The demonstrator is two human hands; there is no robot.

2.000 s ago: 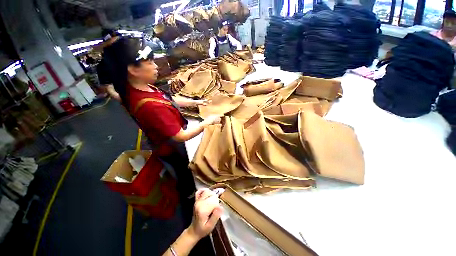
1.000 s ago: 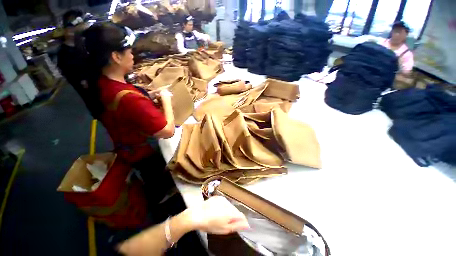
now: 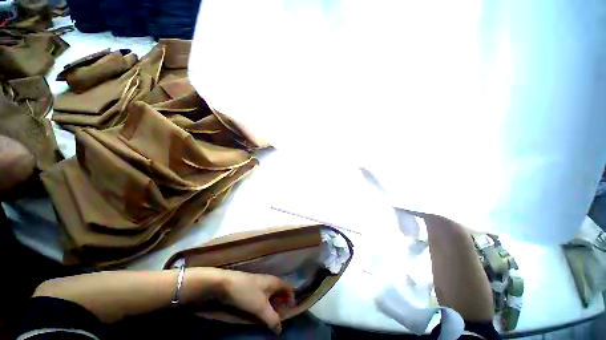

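An open brown bag lies in front of me, its long oval mouth facing up. Crumpled white stuffing shows at its right end, with more pale material inside. My left hand, bare with a bracelet, is at the near rim, fingers inside the mouth and thumb over the near wall. A very large white sheet is spread in the air across the upper right. My right forearm rises at the lower right behind crumpled white material; my right hand is hidden by the sheet.
Overlapping brown bags are heaped on the white table to the left. Olive strap bundles lie at the near right edge. Navy stacks stand behind. Part of another person's arm shows at the left edge.
The view has swung right and down. The large white sheet and my right forearm have come into view. My left hand has moved from above the bag's near side to its near rim.
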